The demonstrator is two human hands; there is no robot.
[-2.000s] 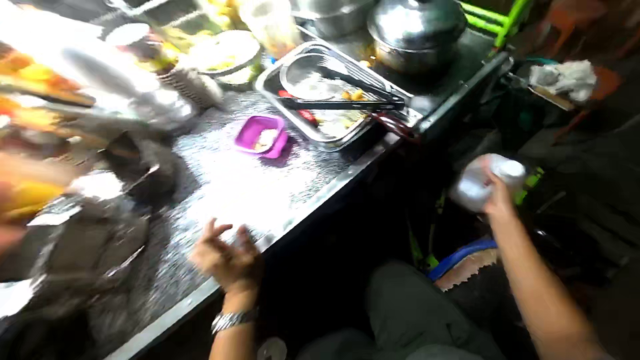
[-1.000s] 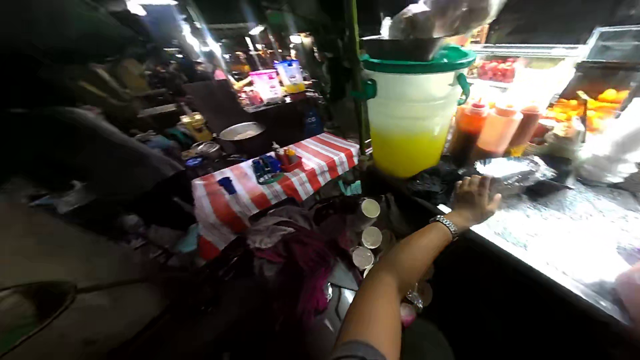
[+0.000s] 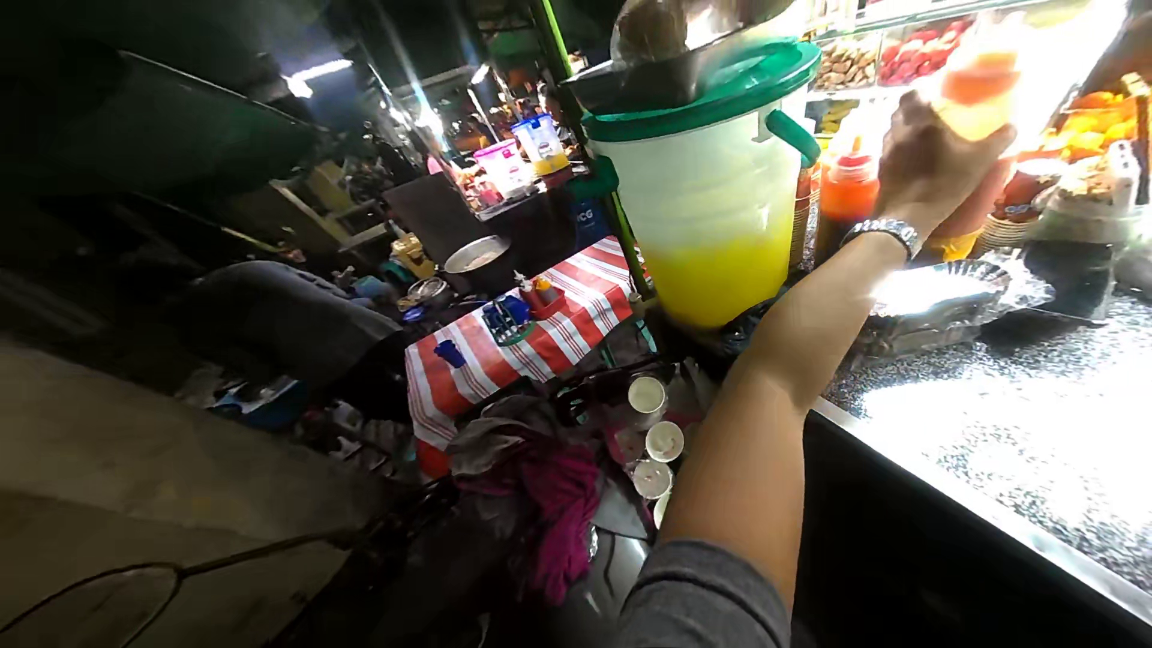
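My left hand, with a metal watch band on the wrist, is around the upper part of an orange sauce squeeze bottle, which is blurred and lit brightly. Beside the hand stands a red squeeze bottle. Below the hand lies a stack of foil trays in clear wrap on the speckled counter. Left of the bottles is a large translucent bucket with a green lid and yellow liquid in its lower part. My right hand is out of view.
Paper cups and a maroon cloth are below my forearm. Beyond them stands a table with a red-and-white striped cloth. A dark basin rests on the bucket's lid. A net hoop is at lower left.
The view has swung left since the oldest frame. My left hand has moved from above the foil trays up to the orange bottle and closed around it.
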